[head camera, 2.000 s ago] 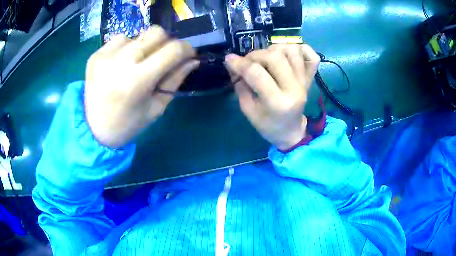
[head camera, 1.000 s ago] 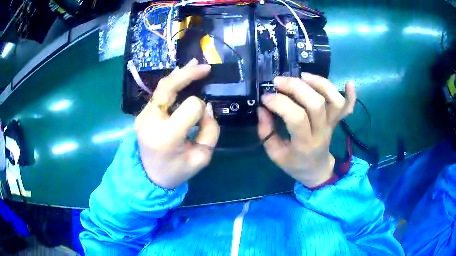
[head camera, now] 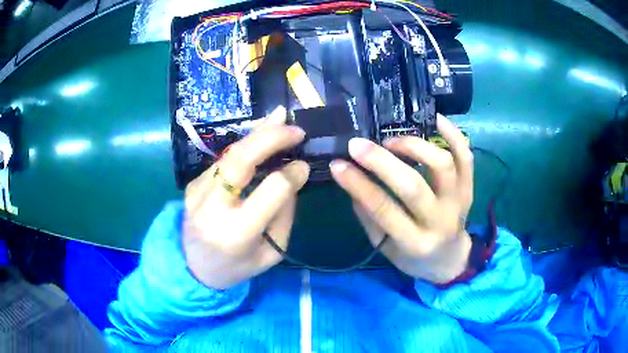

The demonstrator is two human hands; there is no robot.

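Note:
The open black projector housing (head camera: 178, 162) lies before me, its blue board (head camera: 213, 76) at the left end and the black-ringed lens (head camera: 460, 72) at the right. A black cable (head camera: 327, 269) hangs in a loop towards me between my hands, its ends hidden under them. My left hand (head camera: 244, 200) holds the cable, fingertips at the housing's near edge, by a black pad (head camera: 323, 121). My right hand (head camera: 413, 200) also holds the cable, with thumb and index tips near the same edge and other fingers spread over the housing. The exact grip is hidden.
The wire harness (head camera: 310, 9) runs along the housing's far edge. A crinkled clear sheet (head camera: 153, 21) lies behind its left end. A thin black lead curls on the green mat (head camera: 544, 138) to the right. Another unit (head camera: 618, 176) is cut off at the right edge.
The housing has come lower in view and shows more fully. My fingertips have moved together onto its near edge, and the black cable loop between my hands hangs deeper towards me.

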